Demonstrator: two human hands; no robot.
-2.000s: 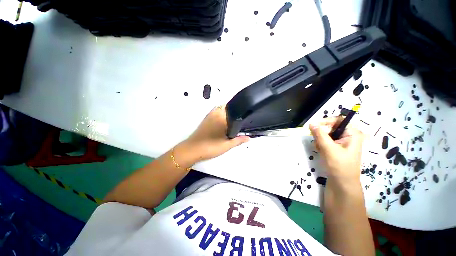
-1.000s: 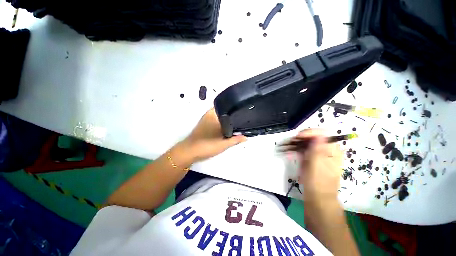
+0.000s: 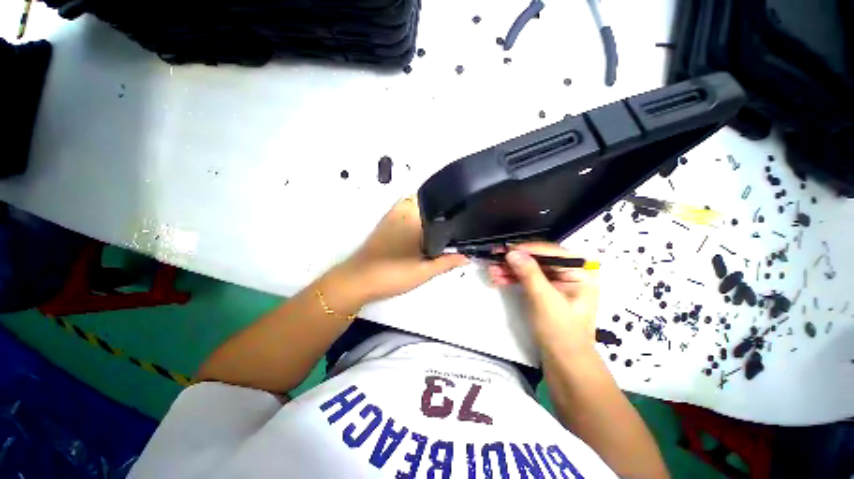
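Note:
A black tablet case (image 3: 599, 150) is held tilted above the table, its long outer edge with two slots facing up. My left hand (image 3: 398, 253) grips its near left corner, with the thumb along the short near edge. My right hand (image 3: 548, 285) holds a slim dark trimming knife (image 3: 562, 262) with a yellow end. The knife's tip points left at the case's near edge, close to my left thumb; the exact contact is hidden. A second knife with a yellow handle (image 3: 691, 213) lies on the table right of the case.
Stacked black cases stand at the back left (image 3: 281, 33), far left (image 3: 21, 108) and back right (image 3: 805, 84). Small black plugs and offcuts (image 3: 740, 290) are scattered at right. Spread dark tool handles (image 3: 610, 56) lie beyond the case. The white table's near edge (image 3: 440, 327) curves before me.
My right hand has moved left with the knife, from right of the case to its near edge. The case has shifted slightly right. My left hand keeps its grip.

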